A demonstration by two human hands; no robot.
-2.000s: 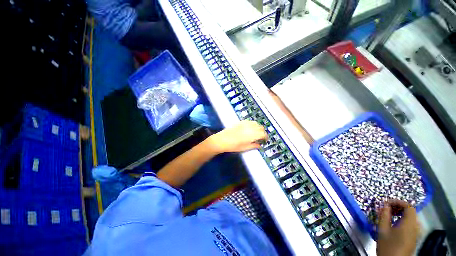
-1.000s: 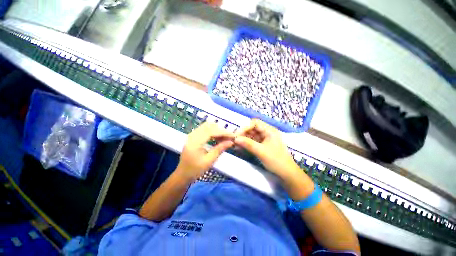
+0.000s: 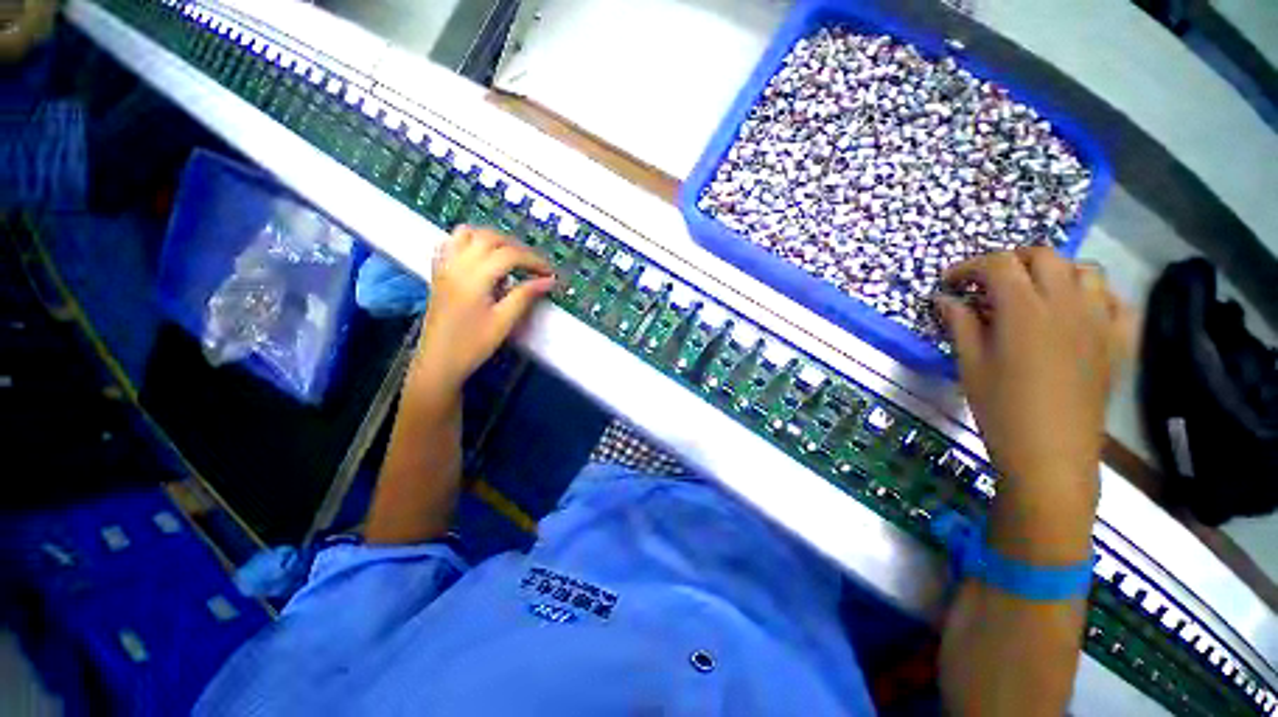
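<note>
Green circuit boards [image 3: 673,333] stand side by side in a long strip between pale rails. My left hand [image 3: 479,297] is over the near rail and the boards, fingers curled and thumb towards the fingertips; whether it holds a part is hidden. My right hand [image 3: 1034,343], with a blue wrist strap [image 3: 1034,572], reaches into the near right corner of the blue tray [image 3: 827,301]. The tray is heaped with small silver-white capacitors [image 3: 897,161]. The right fingertips are bent among the parts; whether they grip one cannot be told.
A black moulded object [image 3: 1208,399] lies right of the tray. The white near rail [image 3: 729,469] runs diagonally before me. A blue bin [image 3: 189,252] with a clear plastic bag [image 3: 280,301] is below the line at left. Blue crates [image 3: 154,588] are at lower left. Part of another person [image 3: 39,140] shows at upper left.
My hands were together over the line a second ago. Now they are apart: the left is over the boards to the left, the right is in the tray. The view has shifted.
</note>
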